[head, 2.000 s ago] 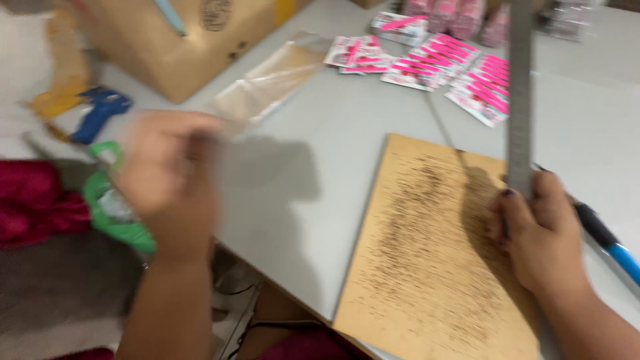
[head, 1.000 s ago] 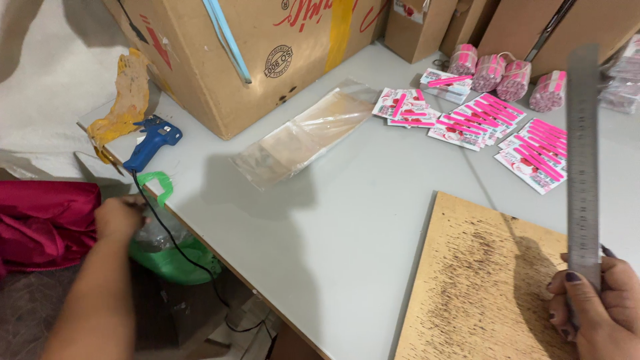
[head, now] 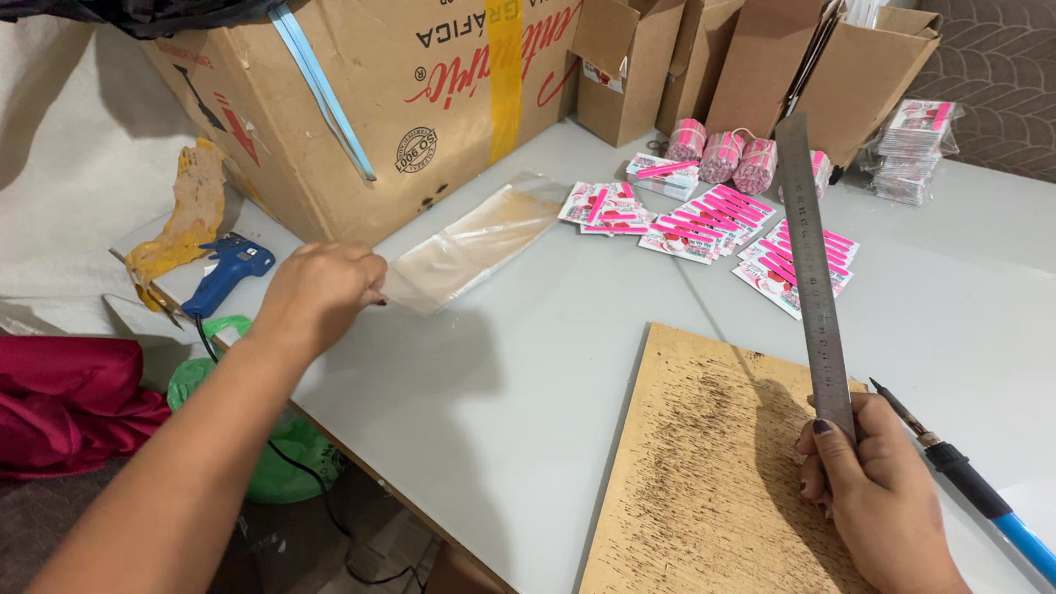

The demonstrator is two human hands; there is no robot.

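My right hand grips the lower end of a steel ruler, which points up over a scorched wooden board. Just right of that hand lies a soldering iron with a blue handle. My left hand is at the near end of a stack of clear plastic bags, its fingers curled; whether they pinch the plastic cannot be made out. Several printed cards with pink nail files lie in overlapping groups beyond the board. Rolled bundles of pink files stand behind them.
A large cardboard box fills the back left, with smaller open cartons beside it. A blue glue gun lies at the left edge, its cord hanging down past a green plastic bag. Wrapped cards are stacked at the back right.
My left hand has moved from beside the green bag, off the table's left edge, up to the plastic bags. My right hand still holds the ruler upright.
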